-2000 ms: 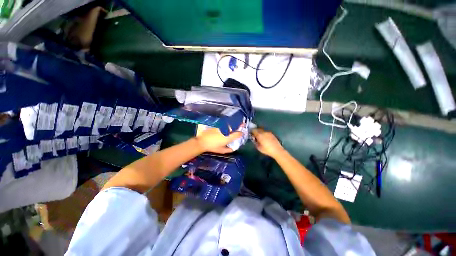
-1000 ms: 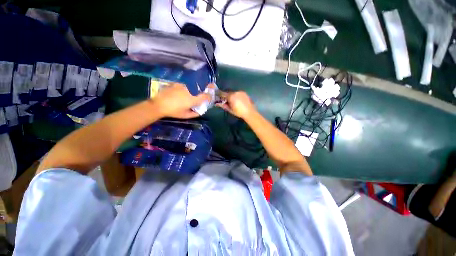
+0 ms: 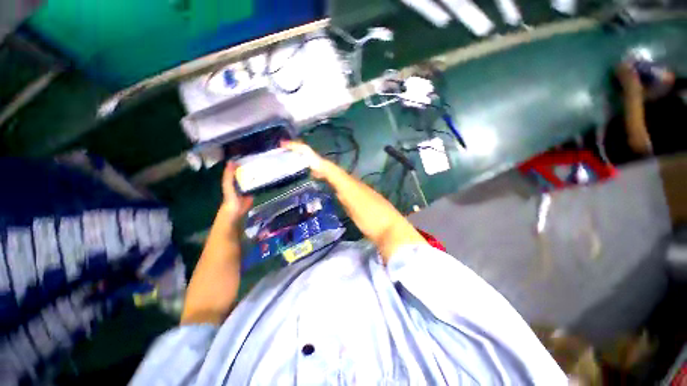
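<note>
A dark blue retail box (image 3: 252, 143) with its pale flap raised lies between my hands, its white labelled end turned towards me. A yellow patch shows at the left of that end. My left hand (image 3: 235, 188) holds its left side. My right hand (image 3: 301, 154) holds its right side near the top edge. The box's dark inside shows, but its contents cannot be made out. A second printed blue box (image 3: 295, 219) with a yellow label lies nearer my body. The picture is blurred.
Rows of blue boxes (image 3: 90, 241) stand at left. A monitor (image 3: 173, 38) and white board (image 3: 312, 68) are behind. Black cables (image 3: 335, 139), a white block (image 3: 416, 90), paper slip (image 3: 433, 155) and blue pen (image 3: 454, 130) lie at right. Another person's arm (image 3: 635, 113) shows far right, near a red stool-like object (image 3: 569, 167).
The view has turned and shifted. My hands have left the box's right end, where they pinched a plug and crumpled wrap, and now hold its two sides. The labelled end now faces me.
</note>
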